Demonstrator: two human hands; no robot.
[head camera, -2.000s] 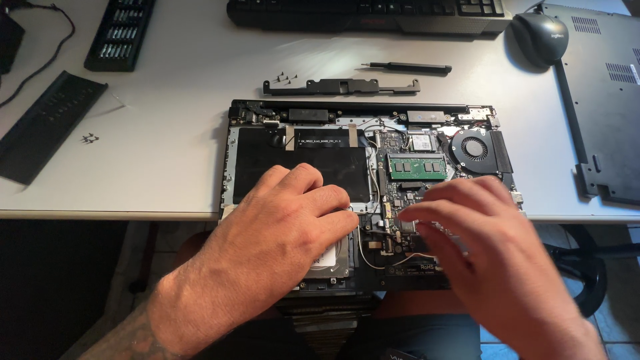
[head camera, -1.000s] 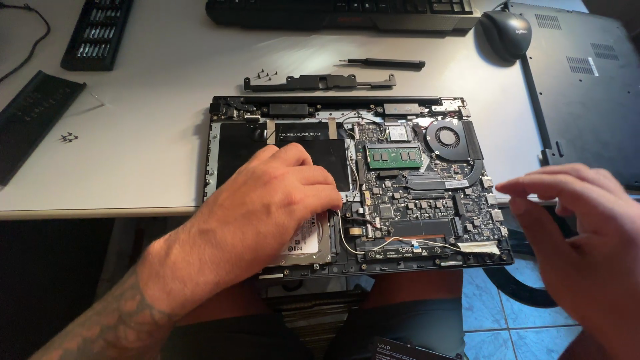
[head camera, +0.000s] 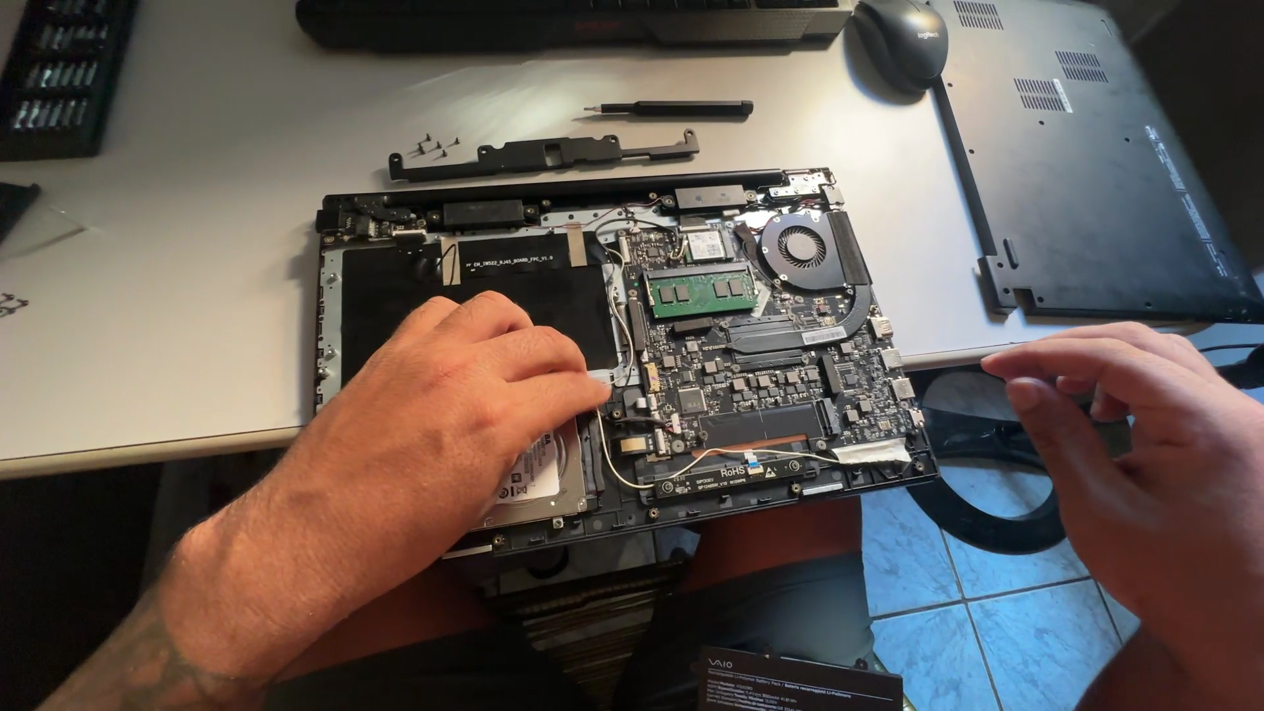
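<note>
An opened laptop base (head camera: 632,538) overhangs the table's front edge, its inside facing up. My left hand (head camera: 464,405) lies over its left half, above the hard drive (head camera: 538,479); its fingertips are bent down and partly hidden, so any grip cannot be made out. My right hand (head camera: 1106,425) is off the laptop's right side, fingers bent, with nothing visible between them. On the board are a green memory module (head camera: 701,293), a cooling fan (head camera: 796,247) and a heat pipe (head camera: 790,341). A thin white cable (head camera: 604,454) curves beside the drive.
Behind the laptop lie a black bracket (head camera: 553,153), several small screws (head camera: 434,148) and a precision screwdriver (head camera: 676,109). A keyboard (head camera: 573,30), a mouse (head camera: 904,44) and a bit case (head camera: 64,74) are farther back. A laptop bottom cover (head camera: 1096,168) lies right; a battery pack (head camera: 800,681) is below.
My right hand has moved from over the laptop's right half to beyond its right side. My left hand stays over the drive area.
</note>
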